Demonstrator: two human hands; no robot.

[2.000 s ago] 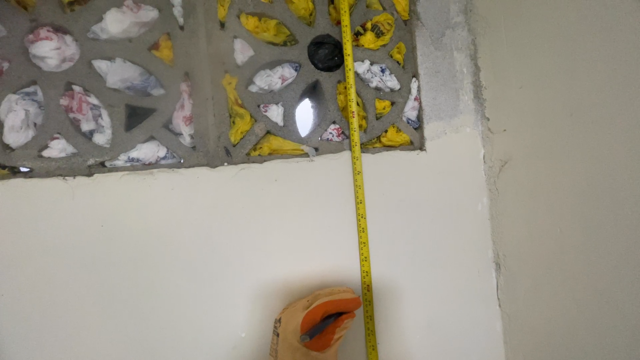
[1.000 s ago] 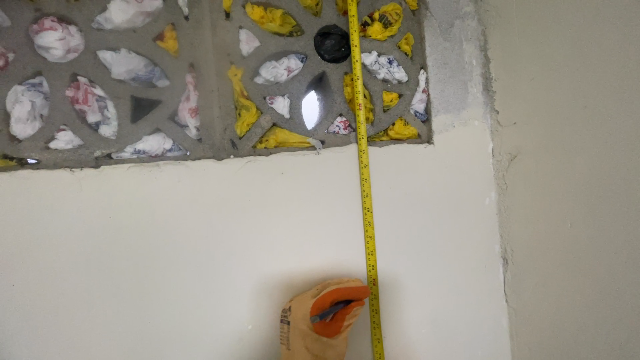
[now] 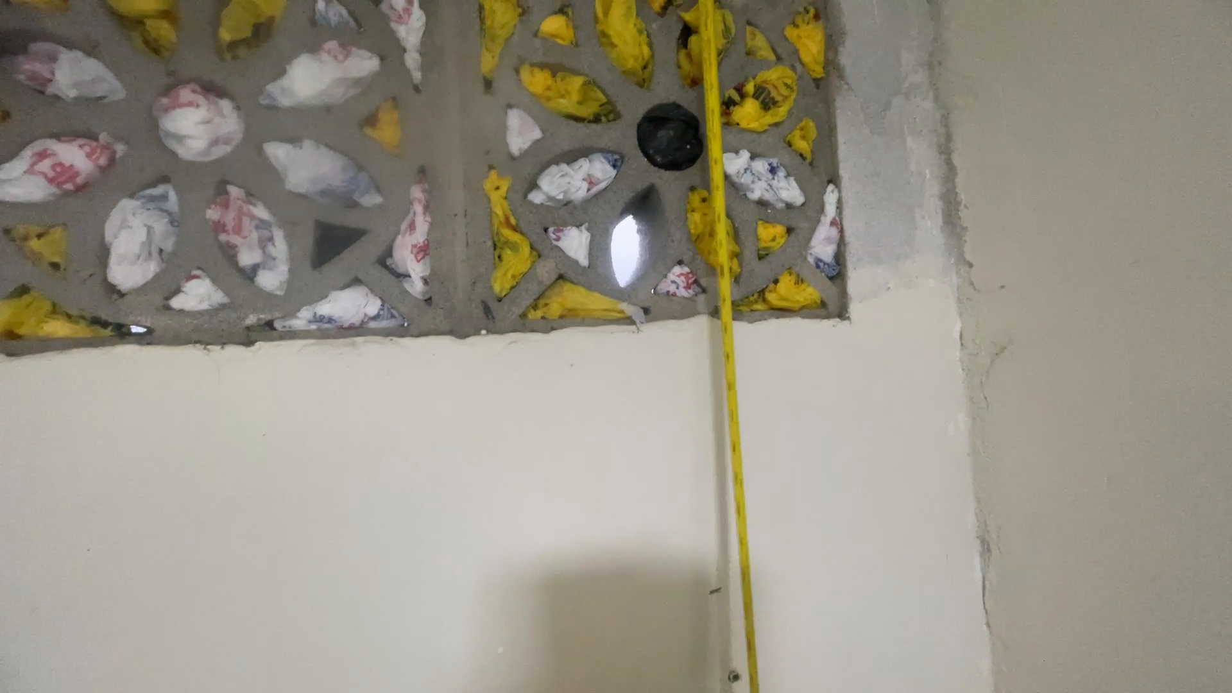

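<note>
A yellow tape measure blade runs from the top edge of the view to the bottom edge, over a patterned concrete vent block and the pale wall below it. Both ends of the blade are out of view. Crumpled plastic bags, white ones and yellow ones, fill most of the block's openings, and a black one fills a round hole. Neither my left hand nor my right hand shows. A soft shadow lies low on the wall, left of the blade.
The pale painted wall meets another wall at a rough corner on the right. A strip of bare grey plaster borders the blocks. Small marks dot the wall near the blade's lower part.
The hand in a tan and orange glove, earlier beside the blade low in the view, has gone out of sight. The blade still hangs across the blocks and wall.
</note>
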